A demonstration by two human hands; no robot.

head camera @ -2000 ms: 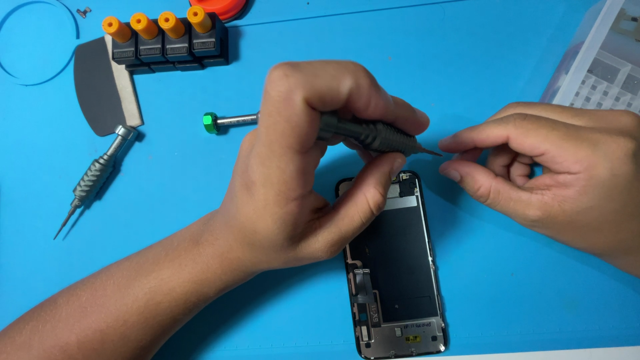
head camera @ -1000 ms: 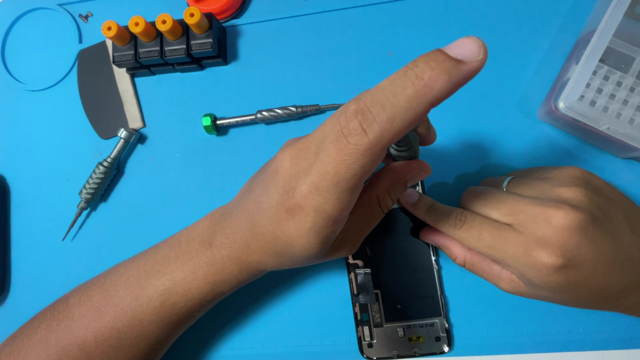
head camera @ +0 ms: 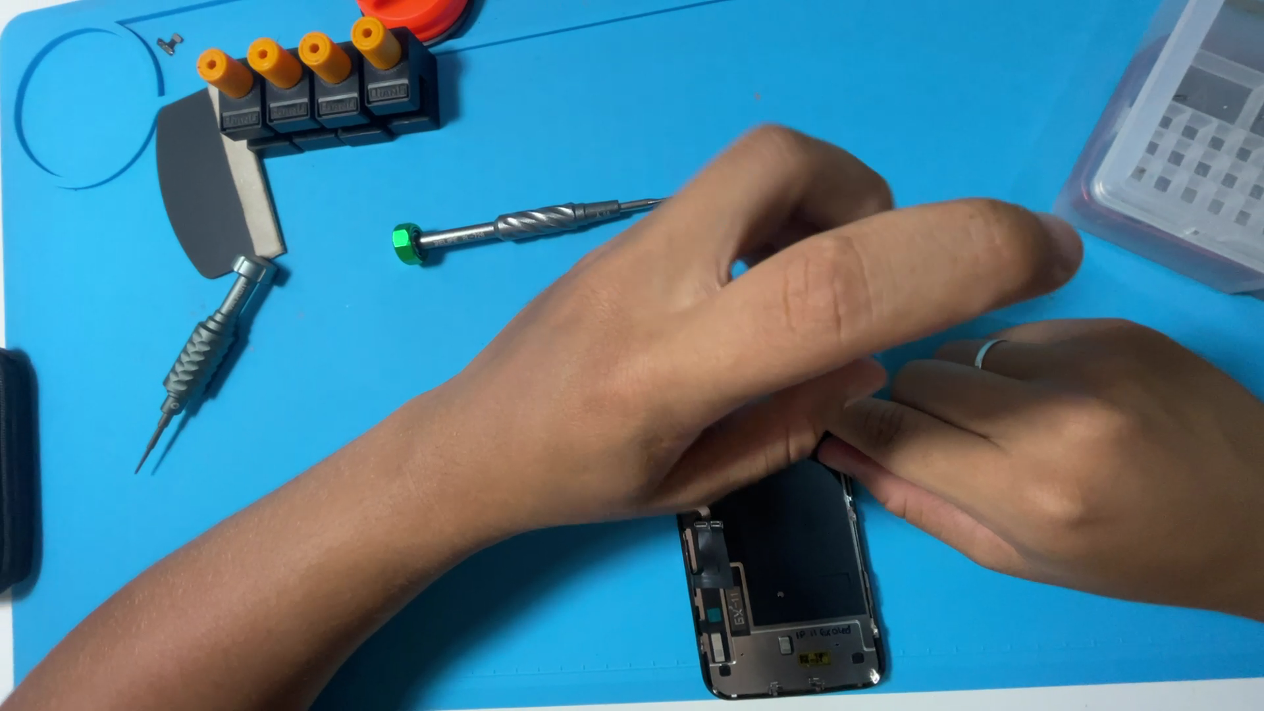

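A smartphone display assembly (head camera: 790, 583) lies with its inner side up on a blue work mat (head camera: 553, 612). My left hand (head camera: 681, 336) arches over its upper part, index finger stretched to the right; whether a screwdriver is still within its grasp is hidden. My right hand (head camera: 1047, 454), with a ring on one finger, has its fingertips at the display's upper right edge, close to my left thumb; what they pinch cannot be seen. Left of my hands lie a screwdriver with a green cap (head camera: 538, 223) and a grey screwdriver (head camera: 202, 351).
Black holders with orange caps (head camera: 336, 89) stand at the upper left, beside a dark curved blade-like tool (head camera: 202, 188). A small metal part (head camera: 171, 43) and a red round object (head camera: 415, 12) lie near the top. A translucent plastic box (head camera: 1136, 188) stands at upper right; a black case (head camera: 14, 469) is at the left edge.
My right hand has come in from the right to the display's upper edge. The dark screwdriver that my left hand held two seconds ago is now out of sight, and my left index finger has extended.
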